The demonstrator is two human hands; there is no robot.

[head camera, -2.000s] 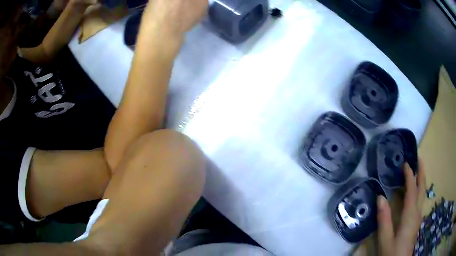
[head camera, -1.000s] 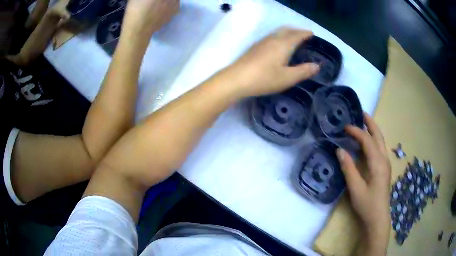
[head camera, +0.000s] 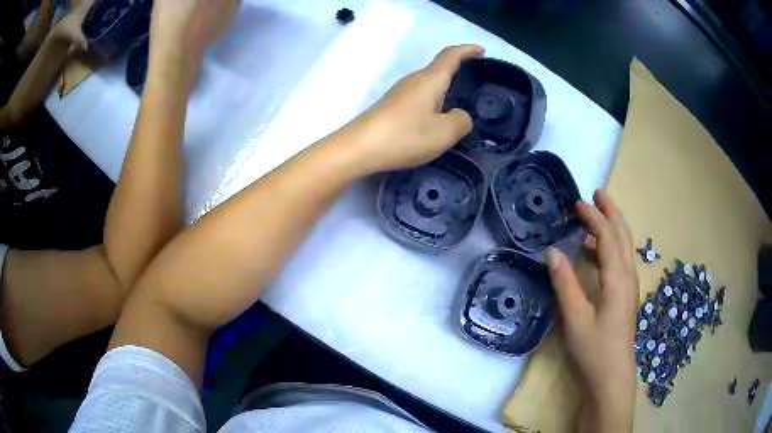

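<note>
Four dark grey housings stand close together, open side up, on the white sheet. My left hand (head camera: 423,110) grips the wall of the top housing (head camera: 501,106), thumb inside and fingers at the far rim. The second housing (head camera: 432,201) is just below it, and the third housing (head camera: 535,200) is to its right. The lowest housing (head camera: 506,302) is nearest to me. My right hand (head camera: 601,287) is at the right side of the third and lowest housings, thumb at the rim of the lowest and fingertips at the third; a firm grip cannot be told.
A pile of small lever parts (head camera: 677,317) lies on brown paper (head camera: 677,194) at the right, with a few loose ones around it. A small black piece (head camera: 344,15) lies on the white sheet (head camera: 279,110). A neighbour's arm (head camera: 152,161) reaches across at the left, near more housings (head camera: 118,25).
My left hand has come into view and taken hold of the top housing, which now sits closer to the others. The view has shifted, so the housings appear further left.
</note>
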